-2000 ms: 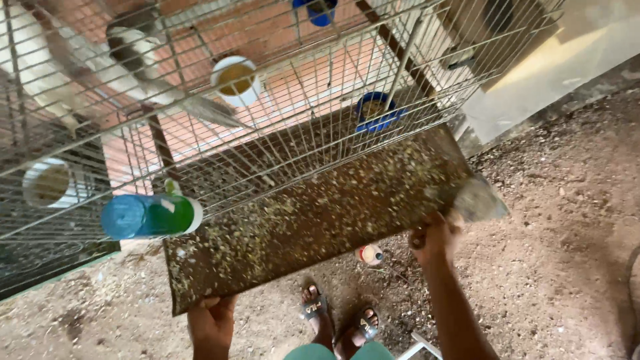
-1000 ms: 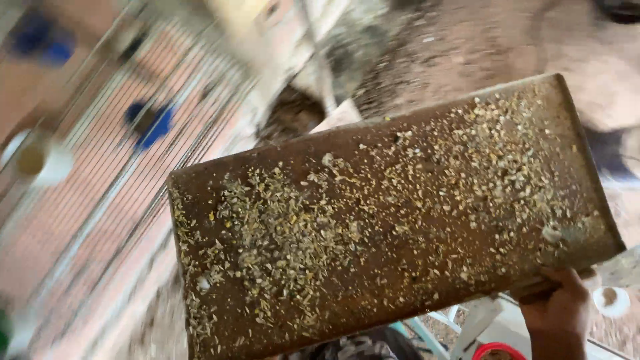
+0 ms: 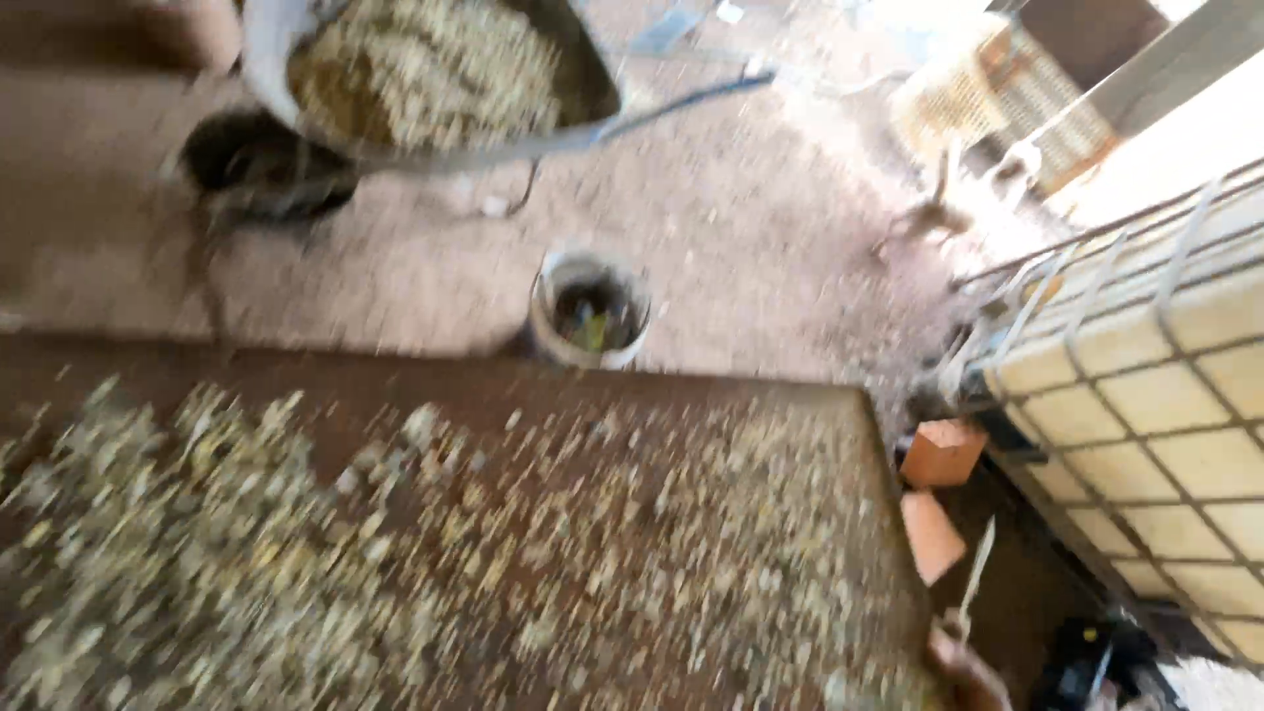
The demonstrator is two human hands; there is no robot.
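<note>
A brown rectangular cage tray [image 3: 632, 395], strewn with seed husks and droppings, fills the lower part of the head view. At its right edge, near the bottom, a blurred part of my right hand [image 3: 968, 664] shows, gripping the tray. My left hand is out of view. Beyond the tray's far edge stands a round bucket [image 3: 640, 331] with something yellow-green inside. Farther off, at the upper left, is a large grey tub [image 3: 269, 69] with a bar like a handle, holding a heap of pale husks or shavings.
A dark round container [image 3: 262, 168] sits beside the grey tub on the dirt floor. To the right are orange blocks [image 3: 943, 454] and a wire-grid panel [image 3: 1145, 395]. A yellowish crate [image 3: 1047, 109] lies at the upper right.
The tray, under the wire birdcage two seconds ago, has come away from it. The view has swung strongly; the cage is gone from sight, and the grey tub and bucket now show.
</note>
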